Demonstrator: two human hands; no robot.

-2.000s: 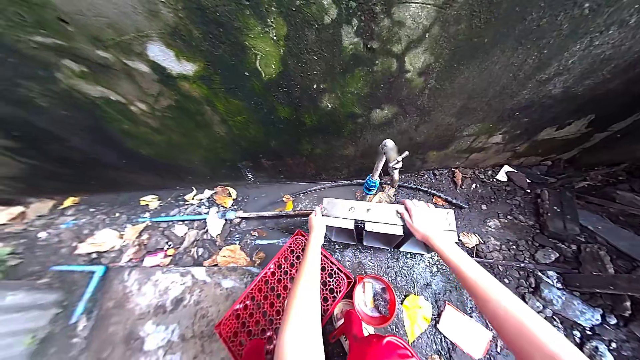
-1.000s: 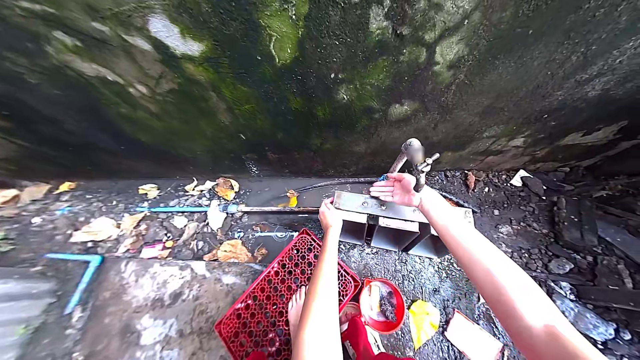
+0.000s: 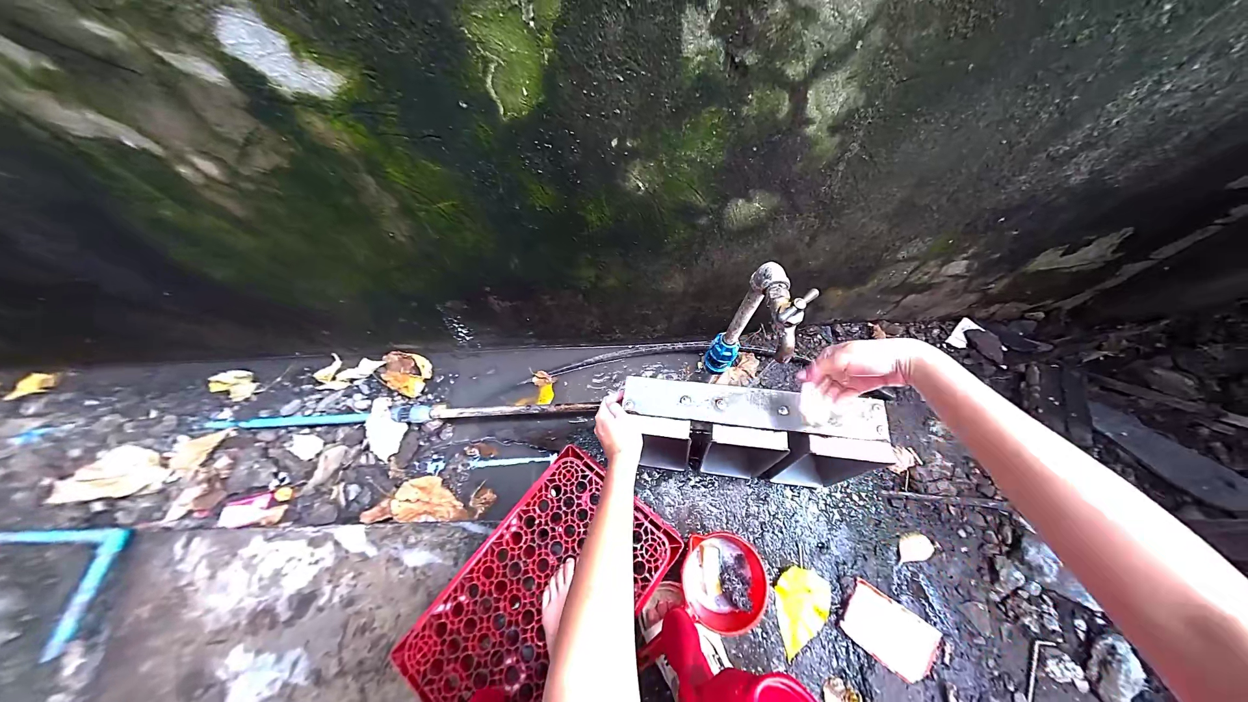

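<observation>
My left hand [image 3: 618, 429] grips the left end of a pale rectangular box [image 3: 736, 400] that has a flat strip with screws on top and several open compartments facing me. Just above the right part of that strip is my right hand [image 3: 843, 373], its fingers loosely curled and slightly blurred; nothing is seen in it. A metal water tap [image 3: 783, 314] on an upright pipe with a blue fitting [image 3: 721, 353] stands behind the box, its spout left of my right hand.
A red plastic crate [image 3: 497, 595] lies below, with a bare foot on it. Beside it are a red bowl [image 3: 723, 585] with contents, a yellow leaf [image 3: 802, 609] and a whitish slab [image 3: 890, 631]. A blue pipe [image 3: 302, 421] runs along the foot of the mossy wall [image 3: 585, 166].
My right hand has let go of the box's right end, gone up by the tap, then come down to the right over the strip. My left hand has stayed at the left end.
</observation>
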